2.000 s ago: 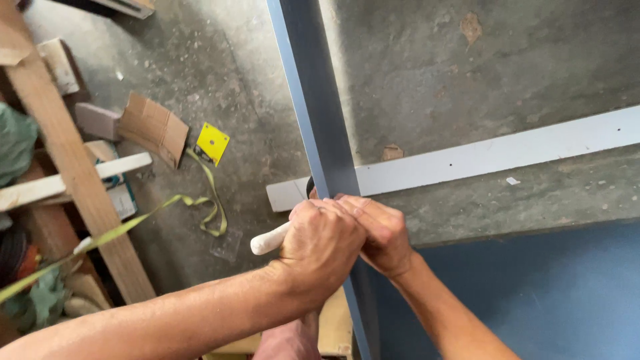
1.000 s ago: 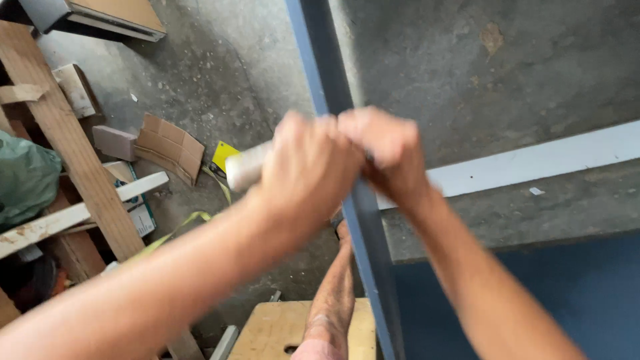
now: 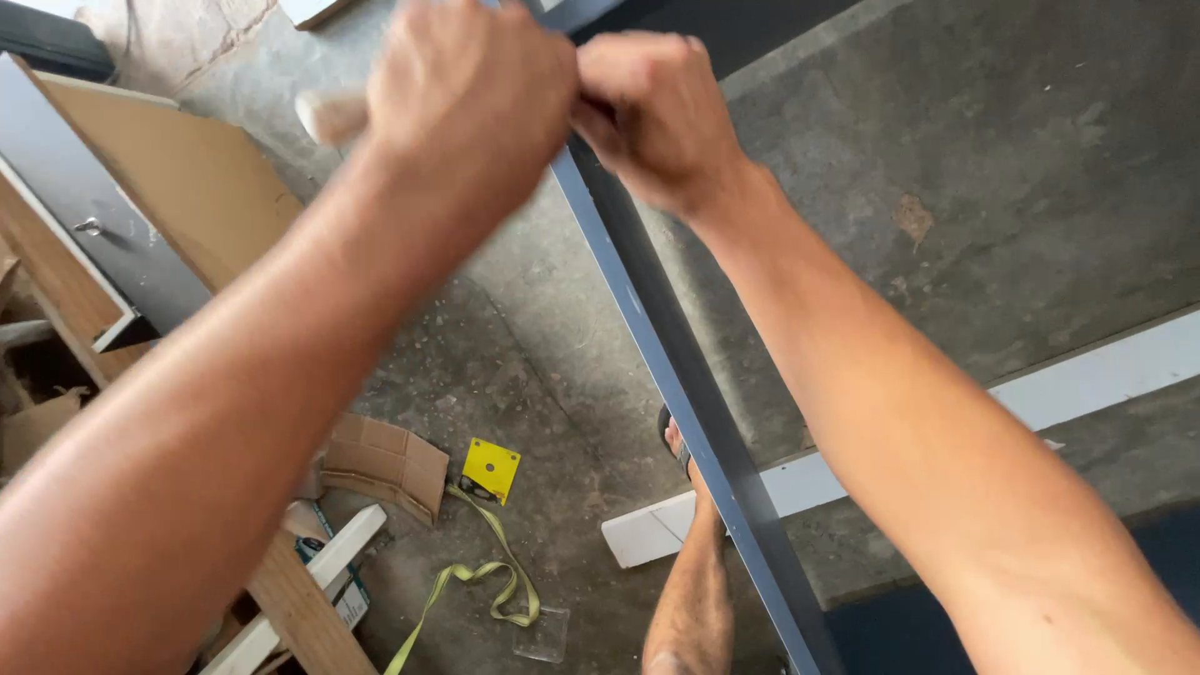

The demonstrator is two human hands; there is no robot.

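Note:
My left hand [image 3: 473, 98] is closed around a whitish rolled or rod-like thing [image 3: 330, 117], whose blurred end sticks out to the left; the rest is hidden in my fist. Close beside it, my right hand [image 3: 661, 117] is curled at the upper part of a long blue-grey panel edge [image 3: 647, 342]. Whether its fingers hold the edge or the end of the whitish thing cannot be seen. The panel edge runs from the top centre down to the bottom right, between my forearms.
A white board [image 3: 806, 483] lies on the concrete floor, crossing behind the panel edge. One bare leg [image 3: 694, 600] with a sandalled foot is beside it. At left are a grey drawer-like piece [image 3: 103, 197], a wooden beam [image 3: 305, 609], cardboard [image 3: 384, 464], a yellow plate [image 3: 490, 469] and a green strap [image 3: 497, 581].
Both hands have moved up along the blue-grey panel edge, with the whitish thing still in the left. The view has shifted, and the grey drawer-like piece shows more fully at left.

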